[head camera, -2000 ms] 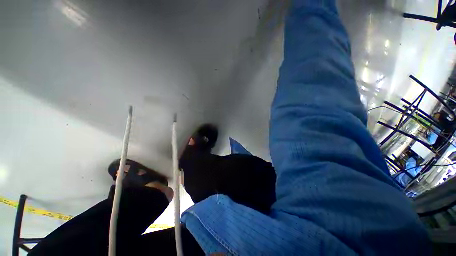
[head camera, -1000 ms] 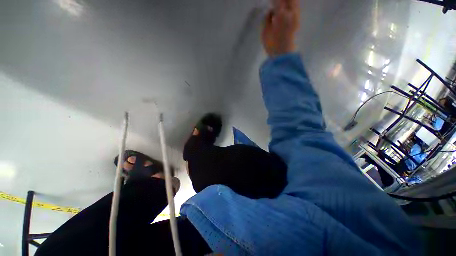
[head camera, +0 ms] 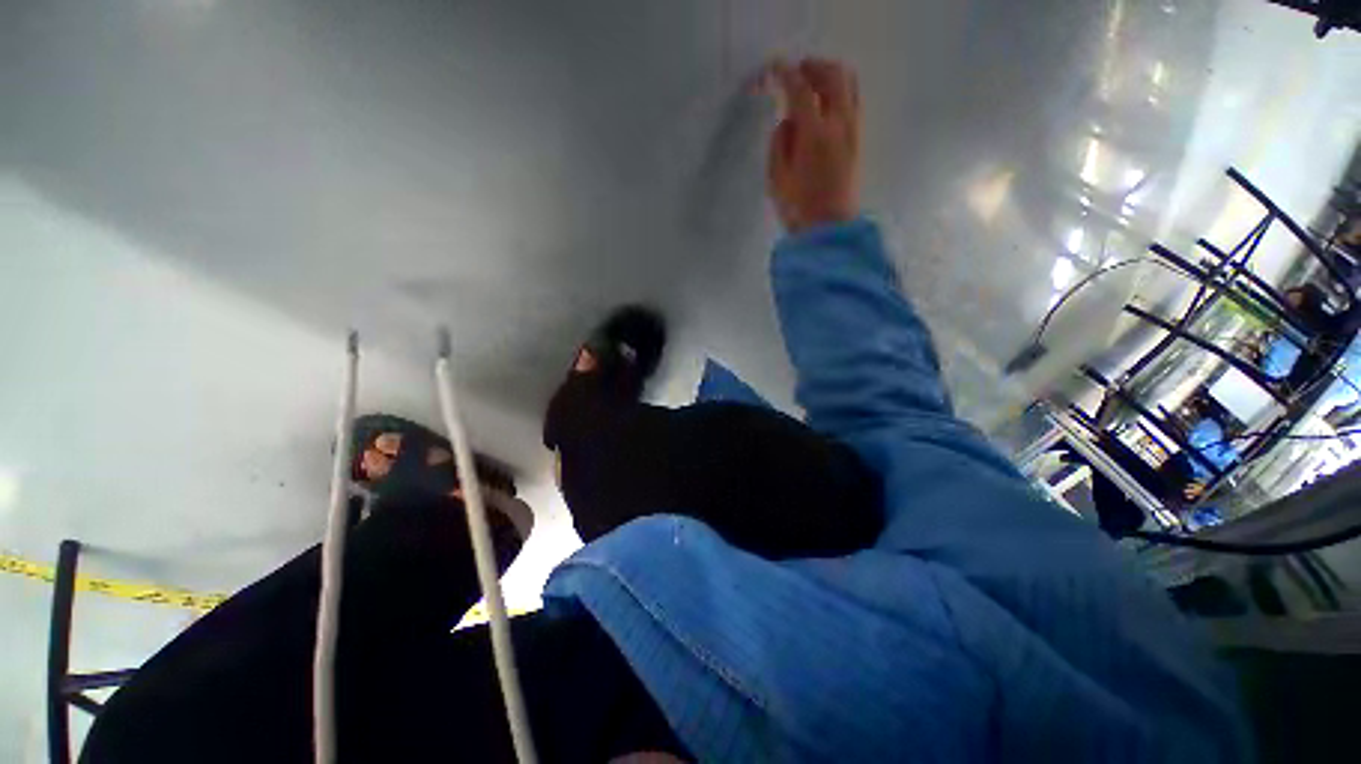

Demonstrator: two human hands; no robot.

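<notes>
My right hand [head camera: 815, 142] is bare and reaches out over the grey floor [head camera: 493, 164], with its fingers apart and slightly bent. It is a little blurred, and I see nothing in it. The blue sleeve [head camera: 858, 321] runs from it to the lower right. My left hand is not recognisable; only a small sliver of skin shows at the bottom edge. Two long white drawstring cords [head camera: 466, 508] hang in front of my dark trousers [head camera: 717, 485].
My feet in dark open shoes [head camera: 400, 448] are on the floor. A black metal stool frame [head camera: 63, 627] and yellow marking tape [head camera: 112, 587] are at lower left. Black metal frames [head camera: 1239, 284], cables and people in blue are at the right. A dark cable [head camera: 1269, 546] crosses at lower right.
My right arm first reached past the top edge; the hand then came into view and has drawn back lower. The white cords have swung left. The view has shifted slightly.
</notes>
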